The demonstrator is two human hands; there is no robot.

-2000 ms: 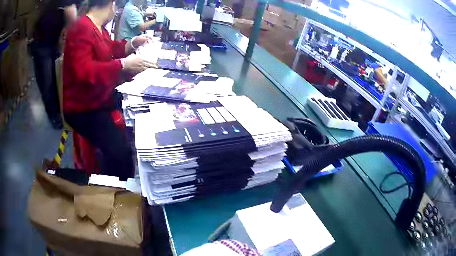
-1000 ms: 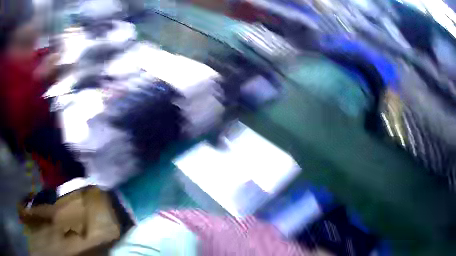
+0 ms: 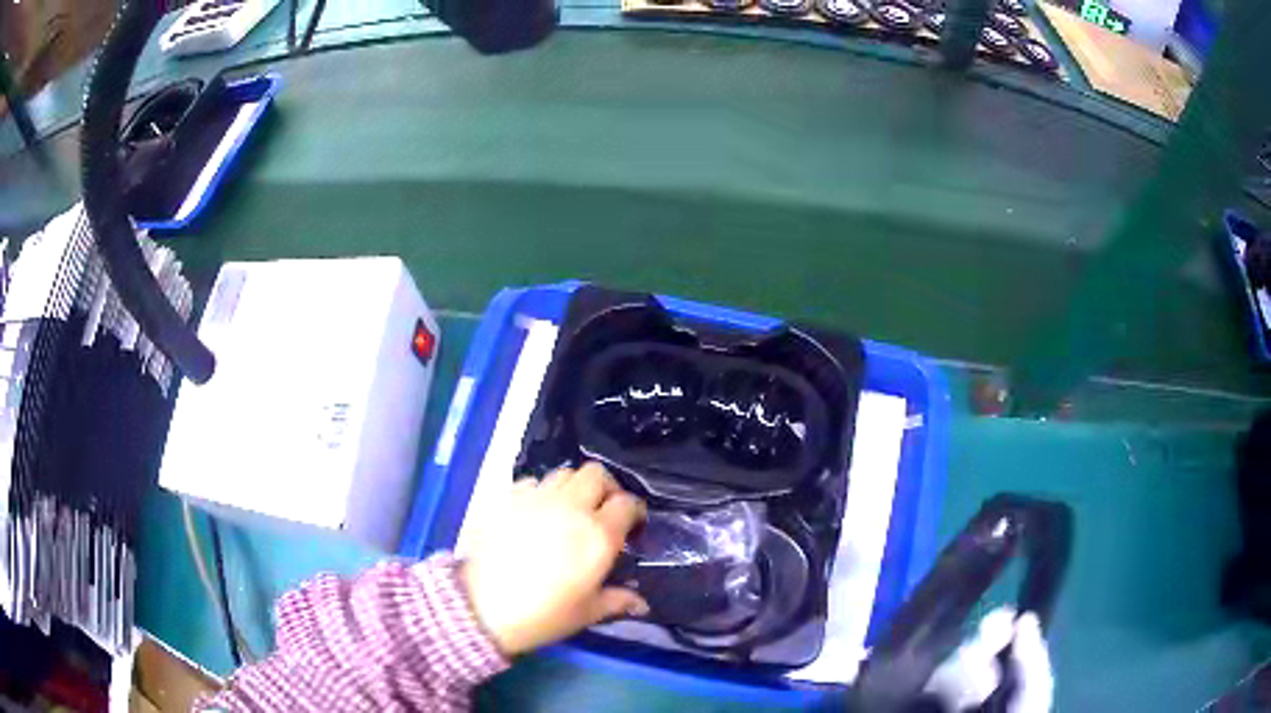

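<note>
A black moulded insert tray [image 3: 558, 404] lies in a shallow blue tray [image 3: 913, 460] in front of me. Its upper recess holds a dark, shiny two-lobed shape, and a clear bag [image 3: 704, 550] with dark contents lies in the lower recess. My bare left hand [image 3: 551, 550] rests at the insert's lower left, fingers bent by the bag's edge; whether it grips the bag is unclear. My white-gloved right hand [image 3: 997, 669], partly cut off by the bottom edge, holds black headphones [image 3: 1025, 536] right of the tray. White flat pieces [image 3: 871, 515] show beneath the insert.
A white box [image 3: 300, 397] with a red switch stands left of the tray. A black ribbed hose [image 3: 112, 209] arches beside it. Stacked printed sleeves [image 3: 63, 460] are at far left. Another blue tray [image 3: 230, 153] sits beyond. Green posts and round discs [image 3: 843, 11] are at the far side.
The view has swung right from the sleeve stack to the blue tray and insert. Both hands are now in view, the right one with black headphones.
</note>
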